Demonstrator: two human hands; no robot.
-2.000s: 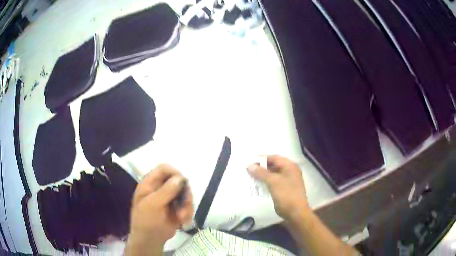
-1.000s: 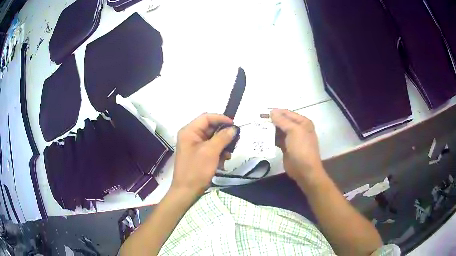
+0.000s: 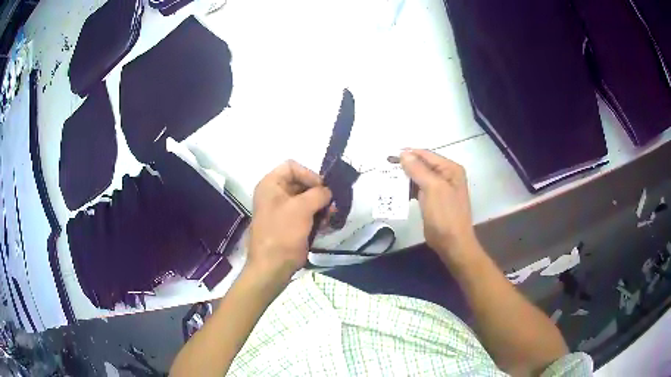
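My left hand (image 3: 287, 213) pinches a small dark fabric piece (image 3: 341, 184) at the table's near middle. A narrow dark fabric strip (image 3: 339, 132) lies on the table just beyond it. My right hand (image 3: 435, 193) holds a tiny dark thing (image 3: 394, 159) in its fingertips, too small to name. A white printed ticket (image 3: 390, 197) shows beside my right fingers; whether they hold it is unclear. A pale-edged dark strip (image 3: 353, 252) lies looped at the table's front edge.
Small dark panels (image 3: 176, 79) lie at the left. Gathered dark pieces (image 3: 140, 239) lie at the lower left. Long dark panel stacks (image 3: 533, 88) lie at the right. A thin line runs from near my right hand towards them. Scraps litter the floor (image 3: 588, 280).
The view first shifted down towards the table's front edge. My left hand, earlier over the left pieces, has come to the middle; the dark piece in it now stands more open. The ticket shows more clearly.
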